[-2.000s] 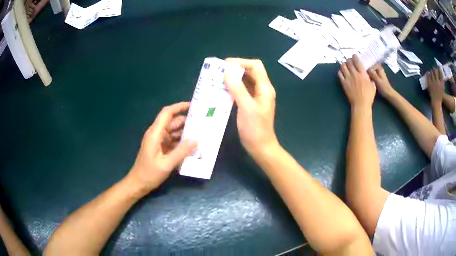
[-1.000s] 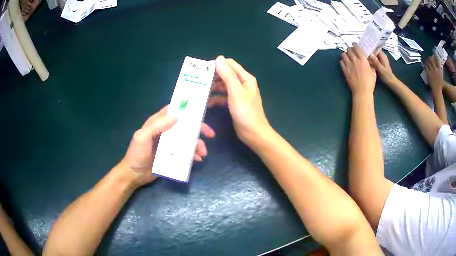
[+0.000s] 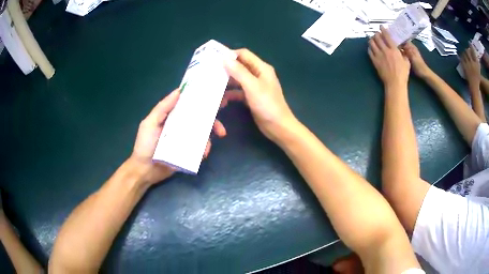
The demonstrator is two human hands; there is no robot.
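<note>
A tall white folding carton [image 3: 195, 115] is held above the dark green table in front of me, tilted with its top away from me. It has depth, a blue-purple bottom edge and a small green mark on its left side. My left hand [image 3: 161, 131] grips its lower left part, with the thumb on the left side and fingers showing past the right edge. My right hand [image 3: 260, 88] is at the upper right edge, its thumb against the carton's top end. The end flaps cannot be made out.
Shiny green table [image 3: 225, 214] with a curved near edge. Flat white blanks [image 3: 354, 21] lie at the far right. A person's arms [image 3: 399, 134] beside me hold another white carton [image 3: 408, 24]. A tan post [image 3: 29, 40] and a white piece [image 3: 83, 5] are at the far left.
The carton has turned about its long axis, so its green mark has gone to the left side and a plainer face shows. Both hands stay on it.
</note>
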